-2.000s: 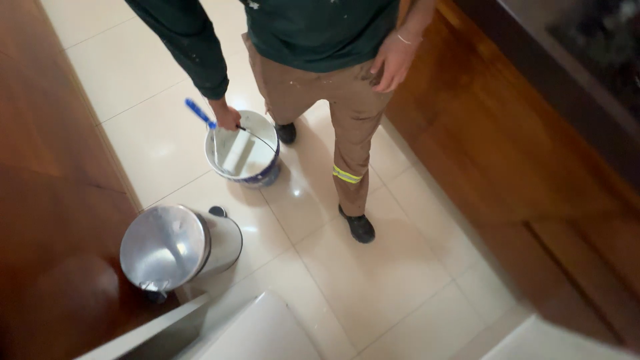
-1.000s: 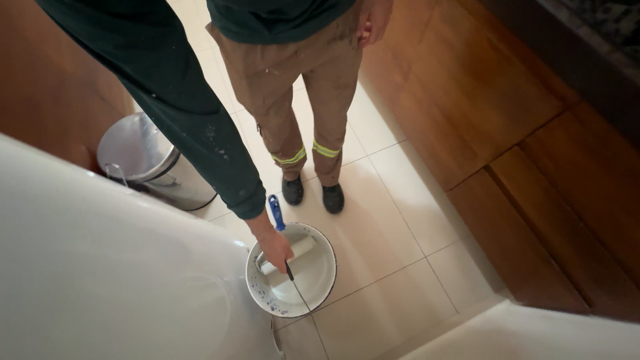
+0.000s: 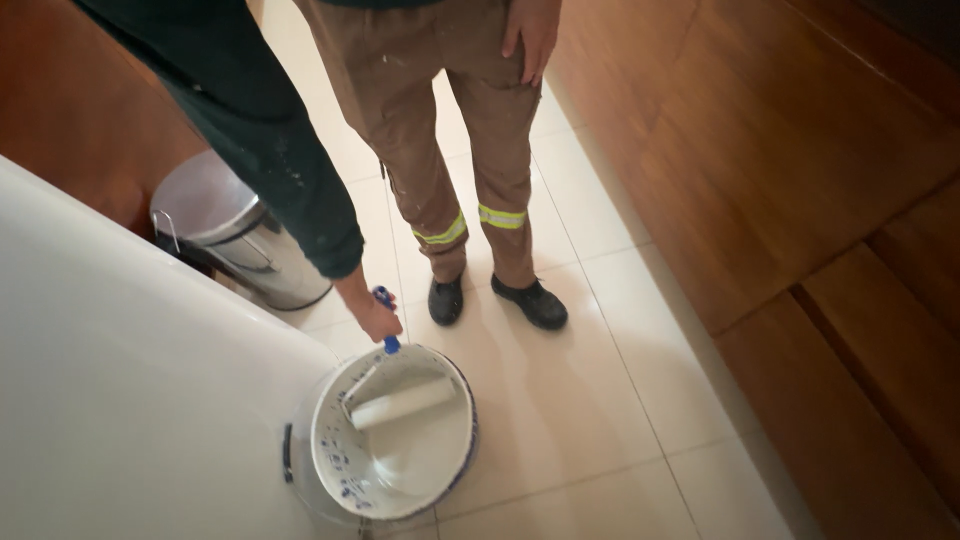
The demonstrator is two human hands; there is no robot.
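Note:
The blue handle (image 3: 391, 344) of a paint roller is in my right hand (image 3: 377, 319), just above the bucket's rim. Its white roller sleeve (image 3: 405, 403) lies inside a white bucket (image 3: 341, 480) marked with blue spatters. The bucket's wire bail has dropped to the left side, where its black grip (image 3: 287, 452) shows. My left hand (image 3: 531, 41) hangs empty beside my brown work trousers (image 3: 390, 112), its fingers loosely apart. The view shows my body from the top edge downward. How deep any paint is cannot be told.
A metal pedal bin (image 3: 289, 262) stands behind the green sleeve. A glossy white surface (image 3: 135, 390) fills the lower left, close to the bucket. Brown wooden cabinet fronts (image 3: 750, 150) line the right. My black shoes (image 3: 529, 302) are on the light floor tiles (image 3: 555, 420).
My right hand has let go of the bucket's bail and now grips the roller handle. The bail has fallen to the side. Compared with the earliest frame, the bucket is farther from the bin.

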